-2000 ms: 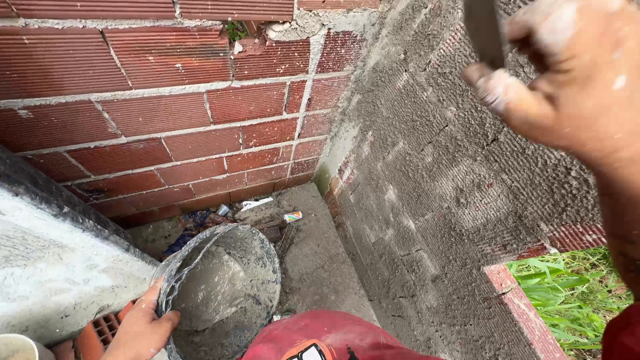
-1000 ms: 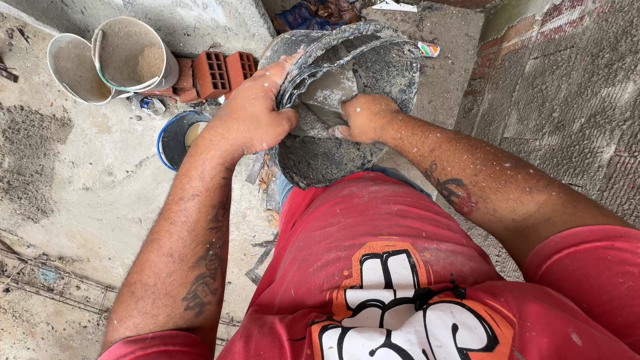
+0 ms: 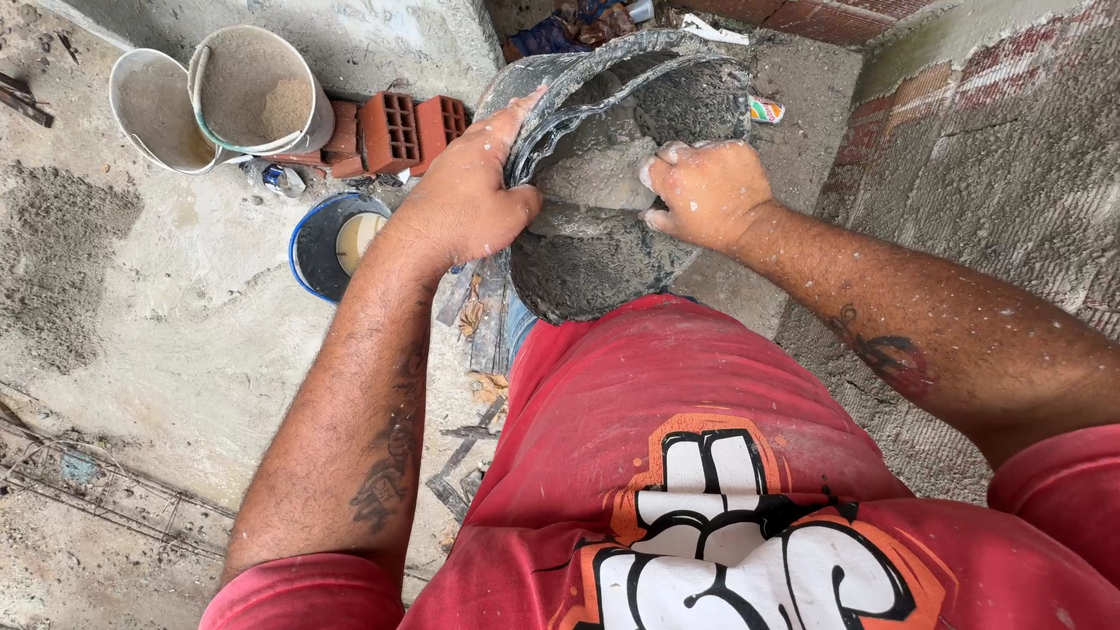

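Observation:
A black mortar bucket (image 3: 573, 293) coated in grey mortar is tilted against the front of the body. My left hand (image 3: 477, 188) grips its rim on the left side. Inside it lies wet grey mortar (image 3: 591, 175). My right hand (image 3: 709, 192) is curled over the bucket's opening, its fingers at a mortar-covered trowel blade whose outline blends with the mix; the handle is hidden in the fist. Both hands and forearms are spotted with mortar.
Two whitish buckets (image 3: 308, 131) (image 3: 144, 105) stand upper left beside hollow red bricks (image 3: 389, 131). Nearer is a blue-rimmed bucket (image 3: 302, 262) with a pale round thing inside. A mortar-coated wall (image 3: 989, 192) rises at right; a crumpled can (image 3: 766, 109) lies near its foot.
The view has swung down and left since two seconds ago. My right hand, raised by the wall with a trowel then, is now at the bucket's opening. My left hand stays on the bucket.

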